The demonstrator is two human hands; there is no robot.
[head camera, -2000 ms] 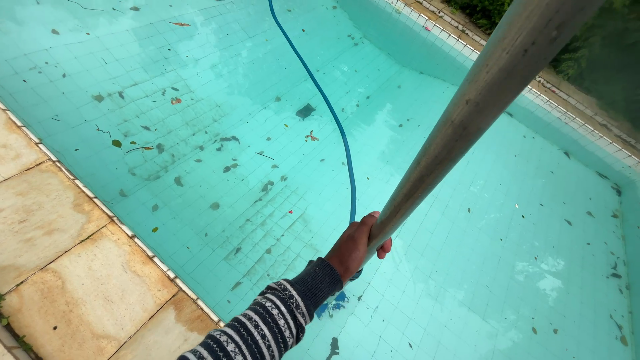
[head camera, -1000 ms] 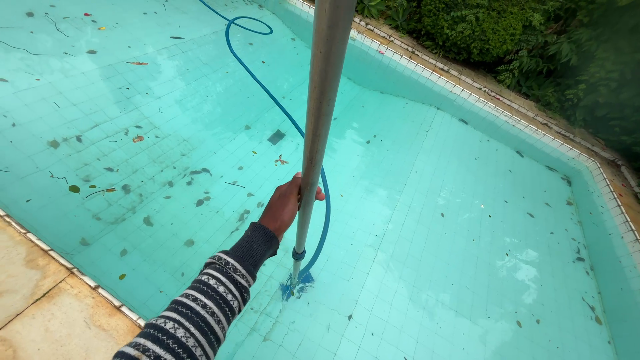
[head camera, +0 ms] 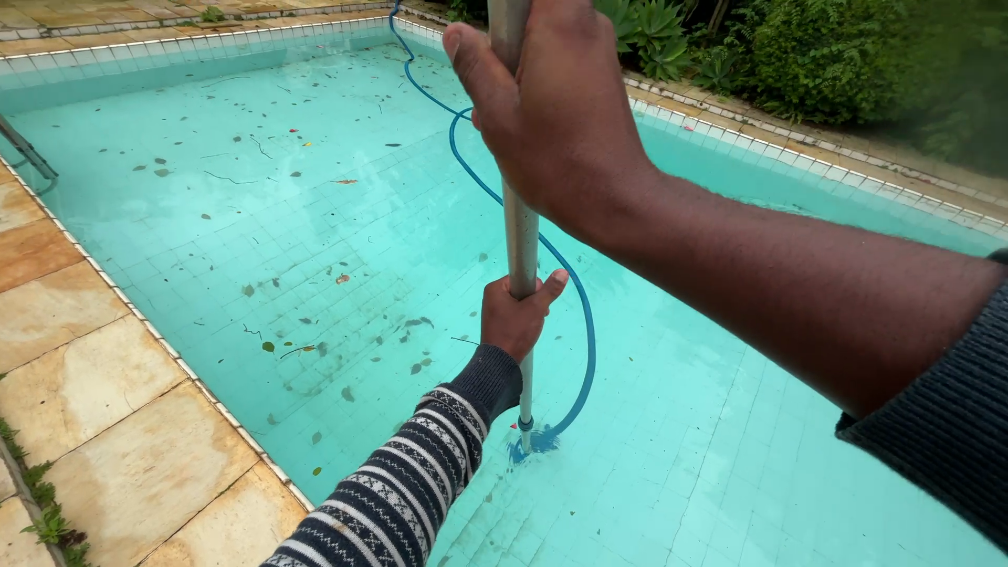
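Observation:
A metal telescopic pole [head camera: 522, 244] stands nearly upright in front of me, its lower end in the pool water. My left hand [head camera: 513, 315] grips it at mid-height, thumb pointing up to the right. Higher and closer to the camera, my right hand [head camera: 551, 110] is wrapped around the same pole; its top is cut off by the frame. A blue hose [head camera: 587, 331] curves from the far pool edge through the water to the pole's lower end, where a blurred blue shape [head camera: 535, 442] shows at the surface. What lies beneath is hard to make out.
The tiled pool [head camera: 669, 472] has scattered leaves and twigs in it. Stone paving [head camera: 126, 457] borders it on the left, with weeds in a gap. A metal ladder rail [head camera: 27, 150] is at the far left. Green shrubs [head camera: 827, 63] line the right side beyond the tiled edge.
My right hand has come into view on the upper pole. The pole stands more upright than two seconds ago. The view has shifted, showing the pool's far end.

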